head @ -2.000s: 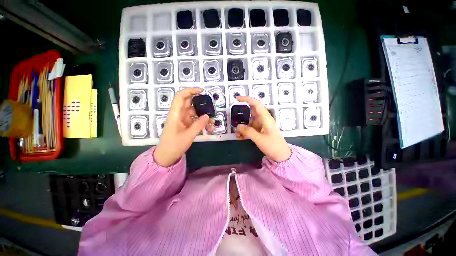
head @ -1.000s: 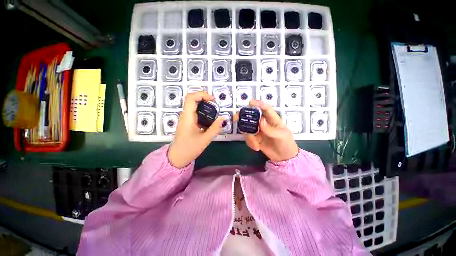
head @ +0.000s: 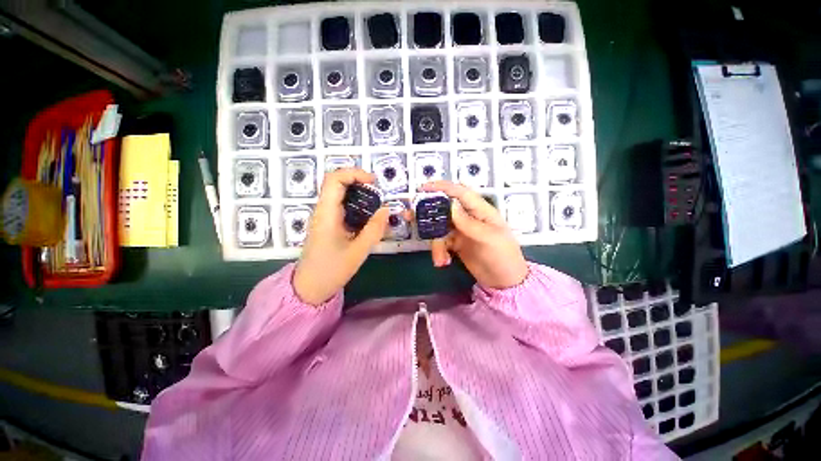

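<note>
My left hand (head: 334, 239) grips a black smartwatch unit (head: 362, 206) between thumb and fingers, its face up with small pale text lines. My right hand (head: 486, 241) grips a second smartwatch unit (head: 433, 217), its screen lit with rows of white text. Both are held side by side over the front rows of the white compartment tray (head: 405, 246). Most pockets hold silver-grey or clear-edged units with a dark central dot. Several black units lie in the back row. My hands hide some front pockets.
A red basket (head: 32, 225) with sticks and pens, a tape roll (head: 34, 212), yellow cards (head: 144, 194) and a marker pen (head: 207, 180) are left. A black box with reddish marks (head: 677, 185) and a clipboard (head: 749, 171) are right. A second white tray (head: 708, 360) is lower right.
Since two seconds ago, both screens have gone from nearly dark to showing text lines. Both hands still hold their units, with small shifts. The whole view moved right, then back left.
</note>
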